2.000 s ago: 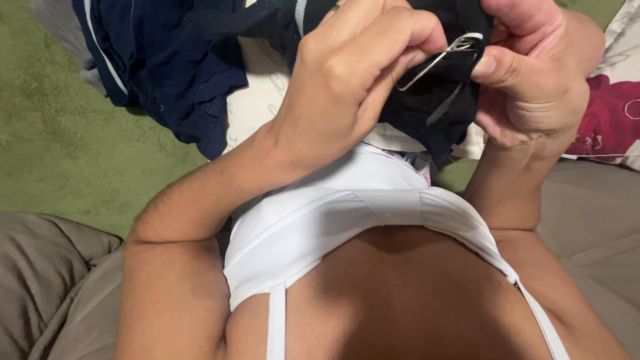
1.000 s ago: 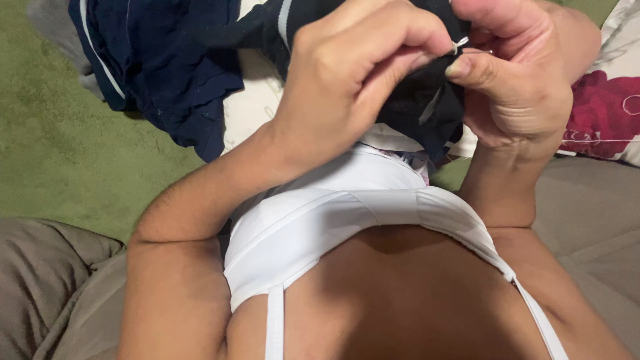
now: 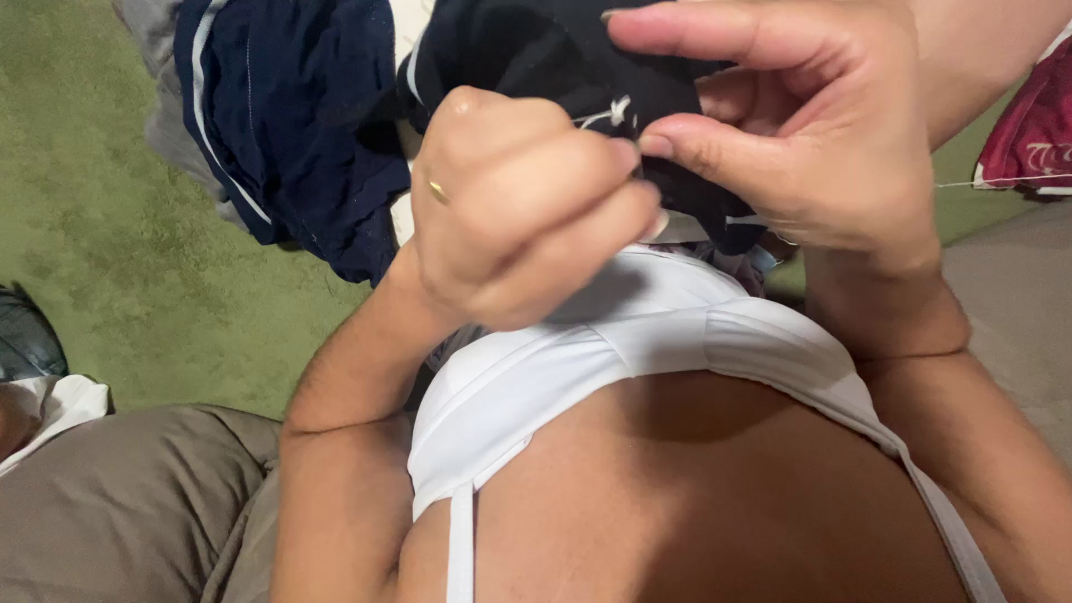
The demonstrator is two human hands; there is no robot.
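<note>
A dark cloth garment (image 3: 536,59) lies bunched beneath both hands. On it is a small knot of white thread or cord (image 3: 620,110), with a strand running left from it. My left hand (image 3: 528,209) is curled, its fingertips close below the knot; blur and the fingers hide what is between them. My right hand (image 3: 804,117) has its thumb tip beside the knot and its index finger raised well apart from the thumb. Its other fingers lie behind, against the dark cloth, and whether they grip it is not visible.
A navy garment with a white stripe (image 3: 293,126) lies at the upper left over grey cloth (image 3: 180,126). Green carpet (image 3: 151,276) spreads at the left. Brown-grey padded fabric (image 3: 126,502) is at the lower left. Red cloth with a white thread (image 3: 1034,126) lies at the far right.
Two seconds ago a looped white cord showed between my hands; now a small white knot shows on the dark cloth. My right thumb and index finger have spread apart. The view has shifted.
</note>
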